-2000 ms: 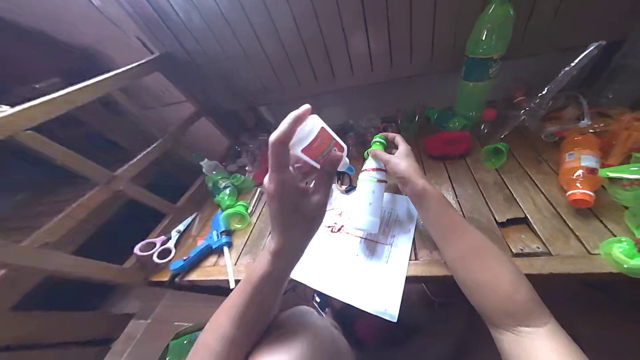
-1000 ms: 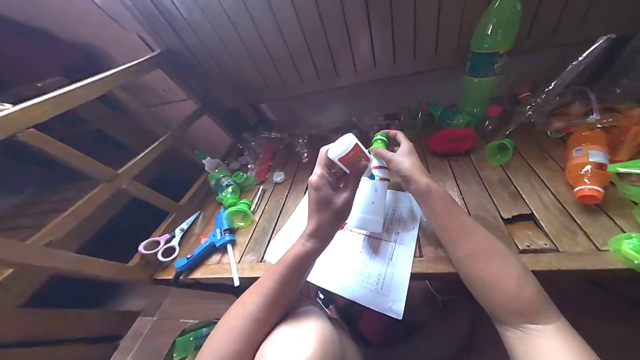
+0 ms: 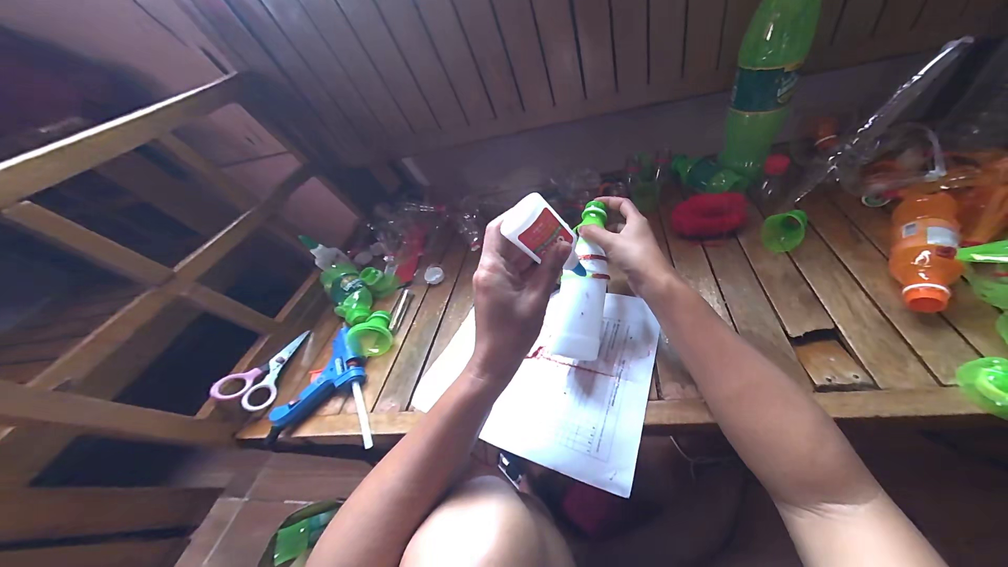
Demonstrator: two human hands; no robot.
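My left hand grips a white glue bottle with a red label, tipped so that its blue nozzle is at the side of a white bottle. That white plastic bottle has red bands round its upper part and a green neck piece. My right hand holds it by the neck, tilted over the papers. Printed papers with red marks lie beneath it on the slatted wooden bench.
Scissors, a blue glue gun and green bottle pieces lie left. Behind and right are a red ring-shaped item, a tall green bottle, a green bottle top and an orange bottle. The bench has a broken slat.
The glue bottle has come to the white bottle's side; two seconds ago it was held up apart from it. The white bottle's banded upper part shows more than one second ago.
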